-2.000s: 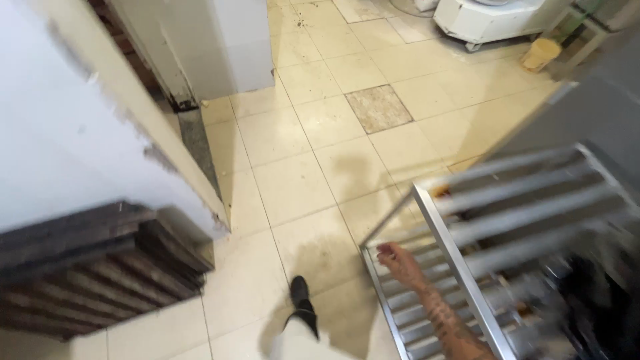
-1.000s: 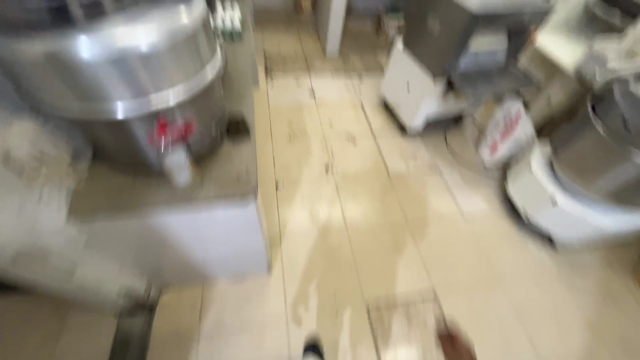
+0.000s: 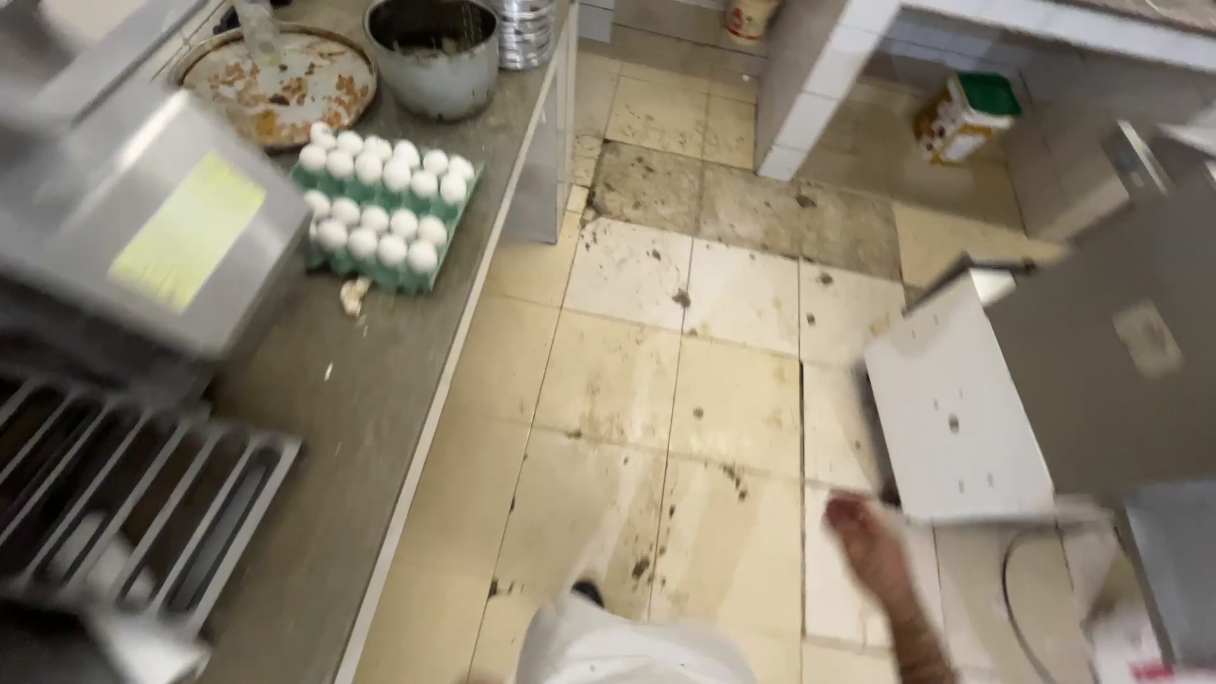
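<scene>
My right hand (image 3: 866, 541) hangs over the tiled floor at the lower right, blurred, with nothing seen in it; whether its fingers are apart is unclear. A white machine base (image 3: 959, 404) stands just beyond it. Of my left hand, at most a skin-coloured sliver shows at the bottom edge. On the counter (image 3: 351, 456) to the left lies a green egg tray (image 3: 413, 282) with several white eggs (image 3: 390, 250). Behind the tray are a round pan (image 3: 275, 85) with brown residue and a deep metal pot (image 3: 434, 62).
A metal machine (image 3: 142, 237) and a slatted metal rack (image 3: 204, 513) occupy the near left. Dark debris spots the floor (image 3: 608, 380). A tub with a green lid (image 3: 967, 119) sits beneath a tiled counter (image 3: 826, 90). A cable (image 3: 1007, 589) runs at the lower right.
The view has moved from the rack and doorway, past large machines, to a counter with eggs. My right hand, beside the metal rack two seconds ago, is now over the floor.
</scene>
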